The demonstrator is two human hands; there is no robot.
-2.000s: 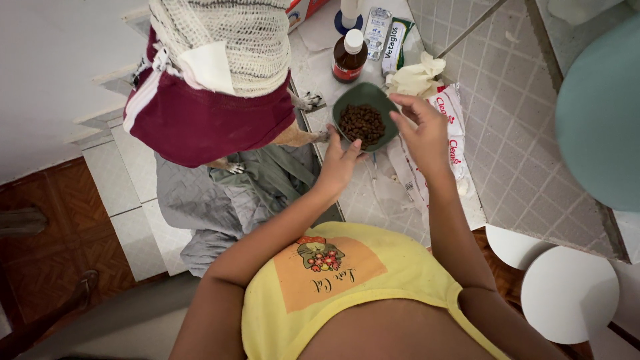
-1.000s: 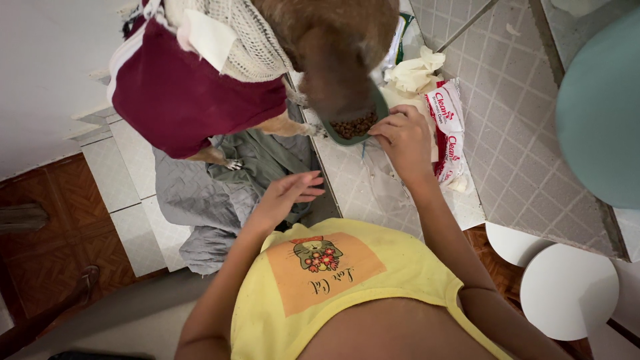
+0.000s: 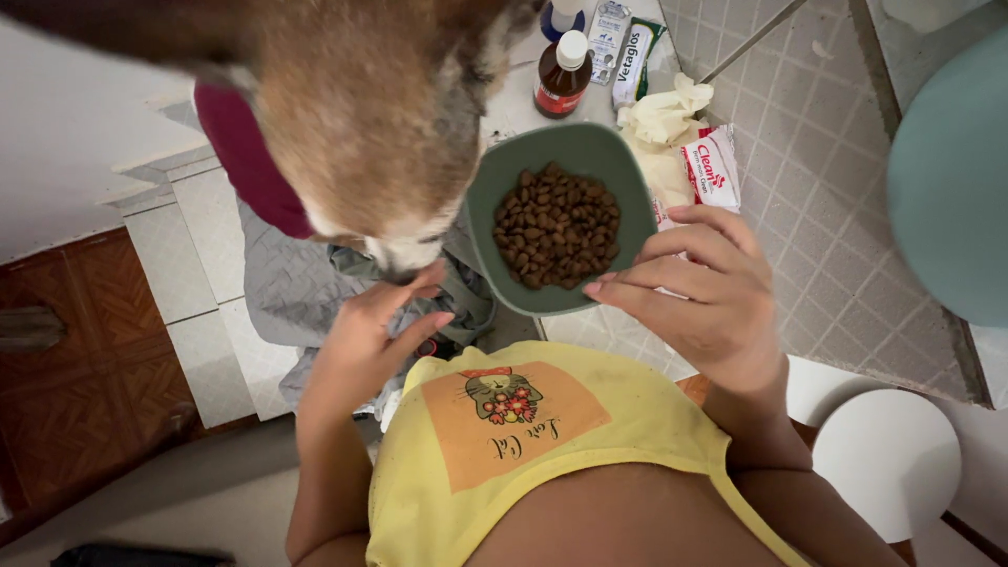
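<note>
My right hand grips the near right rim of a green bowl, thumb and fingers on its edge. Brown kibble fills the middle of the bowl. A dog's head, brown with a white muzzle, hangs just left of the bowl, close to the camera. Its nose is at the fingertips of my left hand, which holds nothing, with thumb and fingers apart. Whether the nose touches them I cannot tell. The dog wears a maroon garment, largely hidden behind its head.
Beyond the bowl stand a brown bottle with a white cap, a blister pack and a Vetaglos box or tube. Crumpled pale gloves and a red-and-white packet lie on the right. Grey cloth lies below the dog.
The dog's head has left the bowl and moved toward my left hand. My right hand has stayed at the bowl, which appears nearer to me. Two seconds ago both hands were on the bowl.
</note>
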